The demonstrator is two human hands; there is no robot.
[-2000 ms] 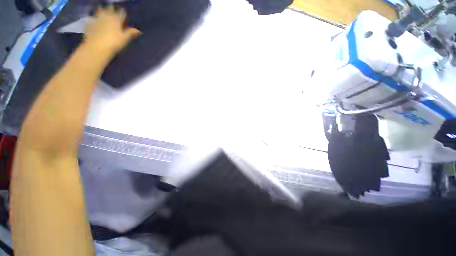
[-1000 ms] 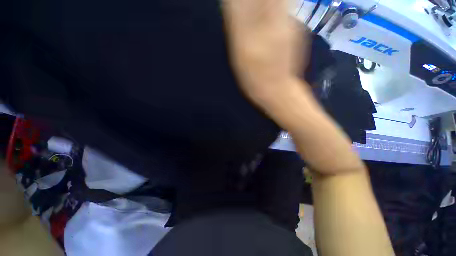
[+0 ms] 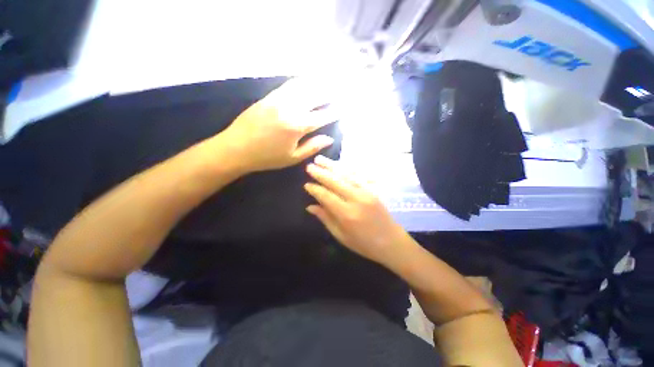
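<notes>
A large black garment panel (image 3: 201, 197) lies over the table's front edge and down toward my lap. My left hand (image 3: 283, 129) lies on the panel near the needle area, palm down, its fingertips washed out by bright glare. My right hand (image 3: 351, 211) is just below and right of it, fingers spread flat toward the panel's right edge. The sewing machine (image 3: 531, 43) with "JACK" lettering stands at the top right. Its needle area is lost in the glare. Whether either hand pinches the cloth cannot be told.
A fanned stack of small black cut pieces (image 3: 466, 136) lies right of my hands. The ruled front edge (image 3: 495, 204) runs below it. A cable (image 3: 617, 186) is at the table's right end. A red basket (image 3: 523, 337) shows low on the right, and pale pieces (image 3: 176, 333) lie low on the left.
The black panel has come down from the upper left, across my view, onto the table front and lap. Both hands have moved together near the needle area.
</notes>
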